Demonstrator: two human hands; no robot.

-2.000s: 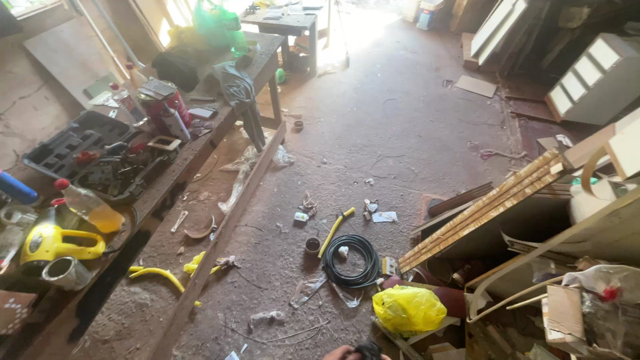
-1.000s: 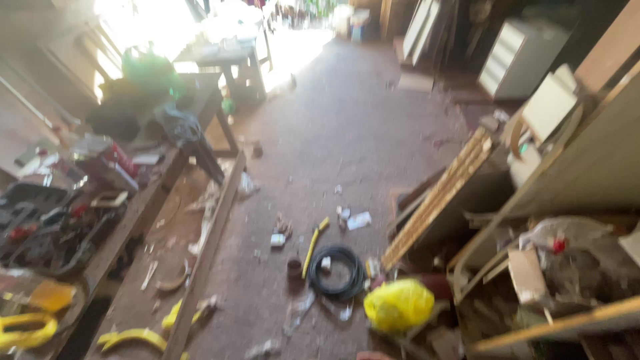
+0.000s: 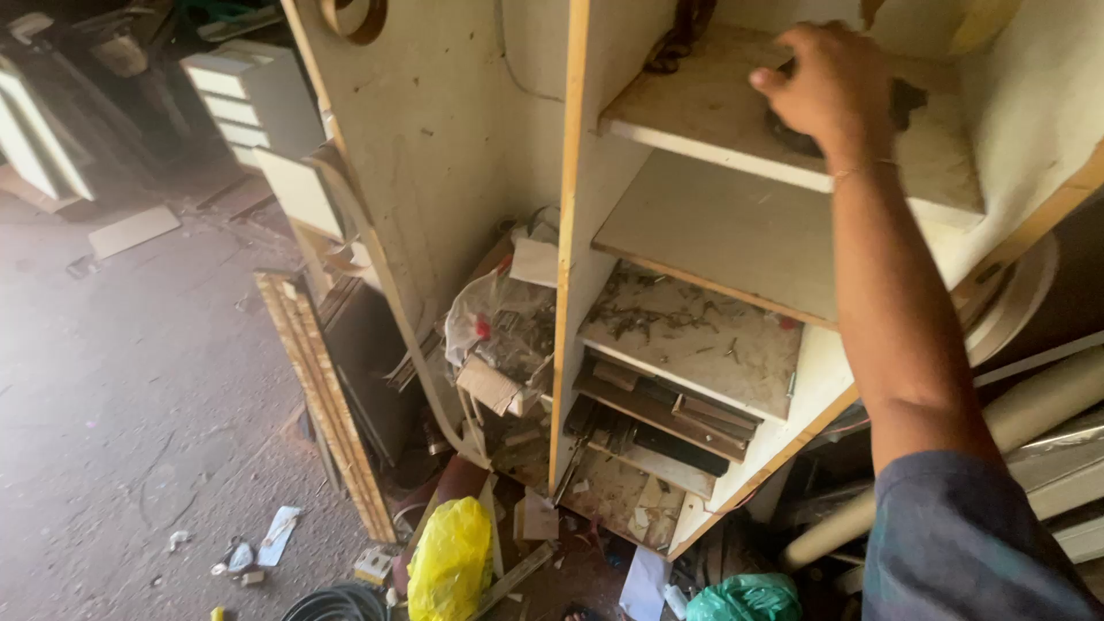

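Note:
My right hand (image 3: 832, 90) reaches to the top visible shelf (image 3: 716, 103) of a wooden shelving cabinet, over a dark, rounded object (image 3: 789, 138) that it partly covers. Whether the fingers grip this object cannot be told. Another dark piece (image 3: 907, 99) lies just right of the hand. A brown, coiled thing (image 3: 673, 47) is at the shelf's left side. Below come a bare grey shelf (image 3: 724, 233), one strewn with small metal pieces (image 3: 664, 315), and lower ones with flat strips (image 3: 711, 418). My left hand is out of view.
On the floor lie a yellow plastic bag (image 3: 448, 561), a coil of black hose or cable (image 3: 341, 604) and a green plastic bag (image 3: 743, 599). Long boards (image 3: 323, 405) lean left of the cabinet. Long tubes (image 3: 1035, 397) rest at the right. A white drawer unit (image 3: 254, 99) stands farther back.
The view has swung right to the cabinet, and the workbench is out of sight. My right arm now shows, stretched out to the upper shelf.

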